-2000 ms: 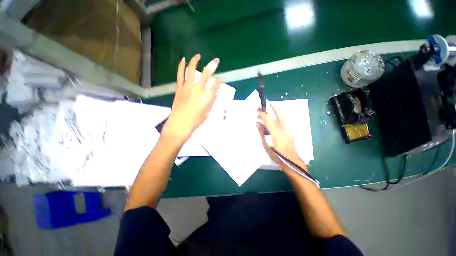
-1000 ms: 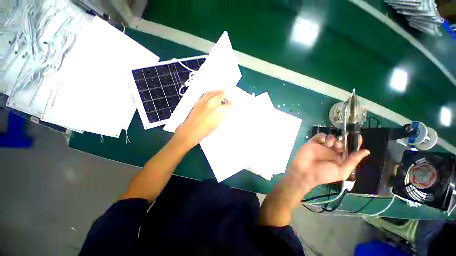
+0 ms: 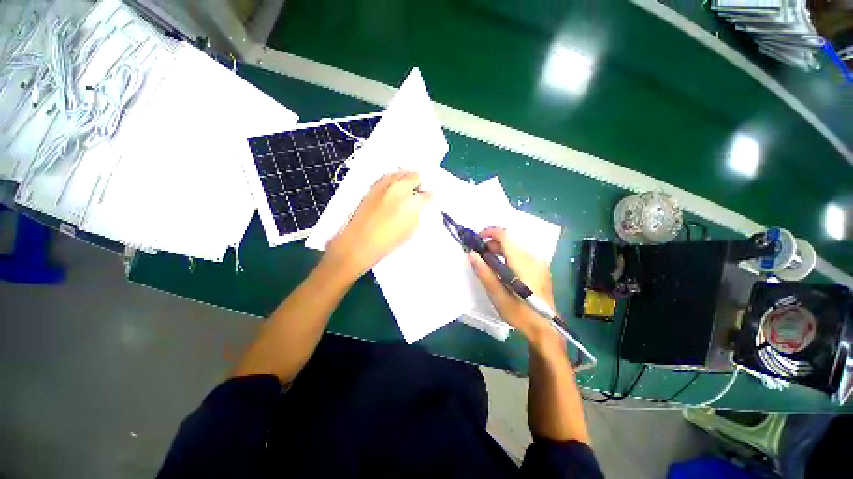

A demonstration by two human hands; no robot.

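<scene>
My right hand (image 3: 514, 281) grips the black soldering iron (image 3: 496, 264), its tip pointing up and left over the white panel backs. My left hand (image 3: 388, 215) rests on a white panel (image 3: 397, 140), fingertips near its right part; whether a thin wire is pinched there I cannot tell. Several white panels (image 3: 416, 304) overlap below and right of the hands. A solar panel with its dark gridded side up (image 3: 295, 178) lies to the left, partly under the white panel, with a white cord (image 3: 349, 161) on it.
A large stack of white panels (image 3: 159, 173) with tangled cords is at left. At right stand the iron holder with yellow sponge (image 3: 599, 304), black station (image 3: 669, 318), round clear container (image 3: 647, 217), spool (image 3: 795, 257) and fan (image 3: 787, 331). The green conveyor (image 3: 486, 56) runs beyond a pale rail.
My right hand has come from the soldering station at right to the panels, with the iron now lowered toward them. My left hand has stayed nearly in place since one second ago.
</scene>
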